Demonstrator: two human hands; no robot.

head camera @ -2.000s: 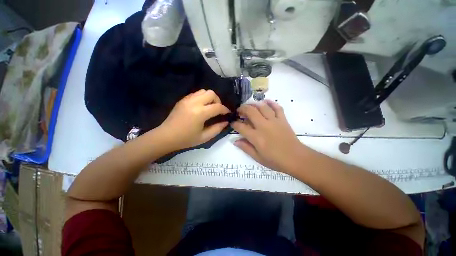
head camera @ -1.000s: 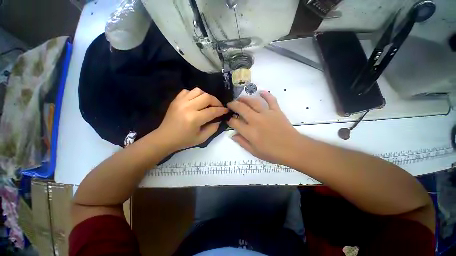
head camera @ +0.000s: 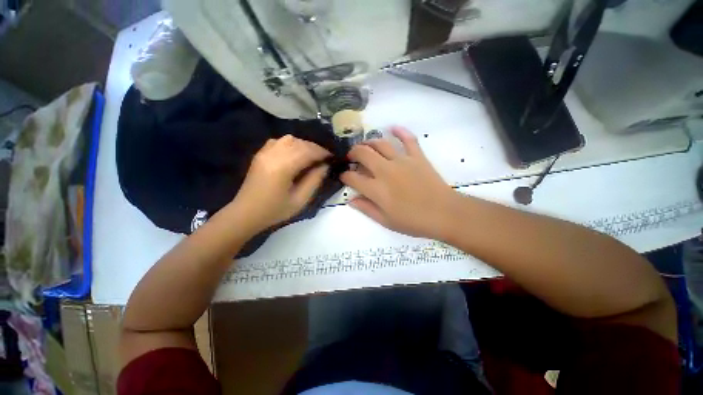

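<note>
The black garment piece [head camera: 181, 154] lies bunched on the white table, left of the needle area. A small white patterned patch [head camera: 199, 221] shows at its lower edge near my left forearm. My left hand [head camera: 281, 181] grips the cloth with thumb and fingers. My right hand [head camera: 401, 185] pinches the cloth's right edge; the fingertips of both hands nearly meet in front of the presser foot area. The tan block [head camera: 348, 123] is just behind them on the sewing machine [head camera: 370, 31]. The needle tip and seam are hidden.
A black phone [head camera: 520, 104] lies right, with dark snips [head camera: 566, 65] above it and a small disc [head camera: 523, 194] beside it. Grey tweezers [head camera: 435, 82] lie behind the needle. A plastic-wrapped item [head camera: 163, 62] stands left. A blue bin rim [head camera: 93, 200] is far left; a printed ruler [head camera: 331, 265] runs in front.
The view has shifted and tilted, so the machine sits further left in the picture. Both hands stay on the cloth near the presser foot, with small finger changes.
</note>
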